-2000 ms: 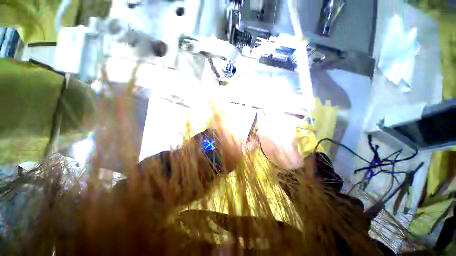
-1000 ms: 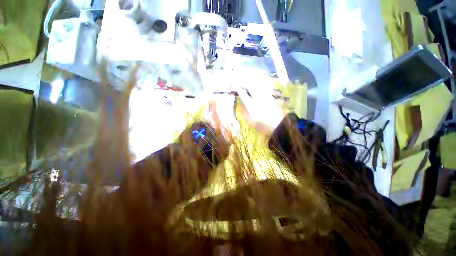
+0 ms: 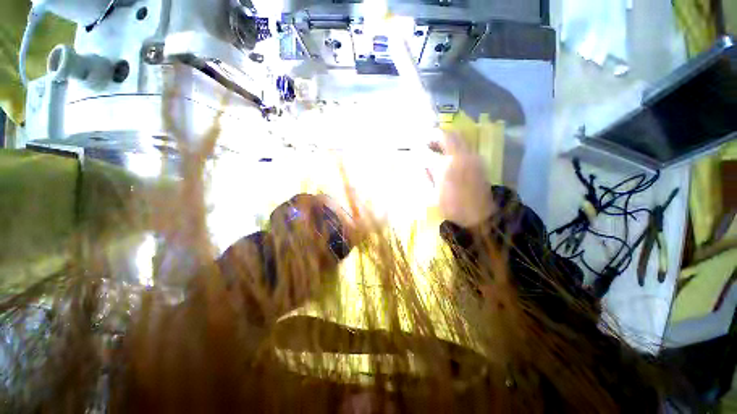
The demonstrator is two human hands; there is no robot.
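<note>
A yellow fabric panel (image 3: pixel 380 299) lies on the brightly lit machine bed and drapes down towards me, partly behind loose hair. Its far part is washed out by glare. My right hand (image 3: pixel 467 187) lies at the panel's right side, below the dark sleeve's end; its fingertips reach a small reddish-brown spot in the glare. My left hand (image 3: pixel 349 222) is at the panel's left side, mostly hidden by hair and the dark cuff. Whether either hand grips the cloth cannot be told.
The white sewing machine head (image 3: pixel 121 77) is at upper left. A metal clamp assembly (image 3: pixel 376 44) is at the top. Yellow strips (image 3: pixel 489 149) stand right of the bed. Black cords (image 3: pixel 602 210), an open plier-like tool (image 3: pixel 653 242) and a dark screen (image 3: pixel 671 109) are at right.
The view has shifted, so the machine head and clamp assembly show more fully. My right hand is farther from my left and more visible at the panel's right side.
</note>
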